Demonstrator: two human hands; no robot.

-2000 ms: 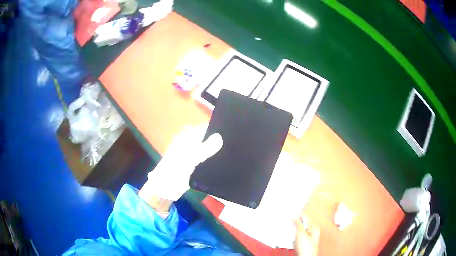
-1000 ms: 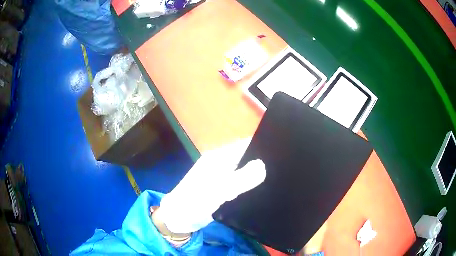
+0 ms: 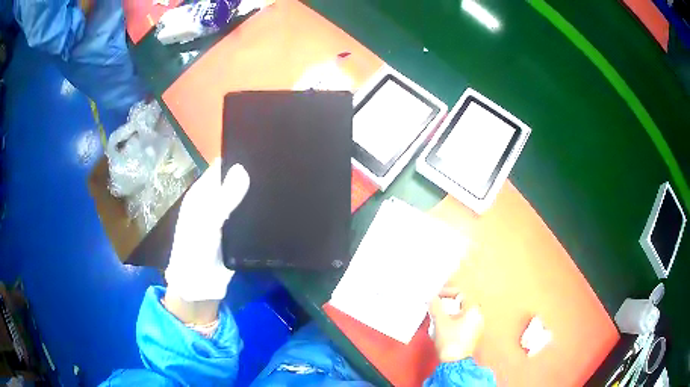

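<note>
My left hand [image 3: 203, 234], in a white glove, holds a black tablet [image 3: 289, 180] up by its left edge, thumb on the near face. My right hand [image 3: 456, 332], mostly bare, pinches a small white cloth [image 3: 451, 304] in its fingertips at the right edge of a plain white rectangle [image 3: 401, 268], perhaps a box lid, on the mat. Beyond them, two white box bases with dark-bordered pale tablets lie side by side, one at the left [image 3: 358, 161] partly behind the held tablet and one at the right [image 3: 477, 150].
A crumpled white wipe [image 3: 536, 335] lies on the orange-red mat [image 3: 569, 291]. At right are a white bottle [image 3: 637, 316], a tool tray and another boxed tablet [image 3: 665, 230]. A carton of clear plastic bags [image 3: 144, 162] stands on the floor at left. A person's blue sleeve shows top left.
The held tablet has moved left and turned more upright. My right hand and the white rectangle, hidden behind the tablet a second ago, show again.
</note>
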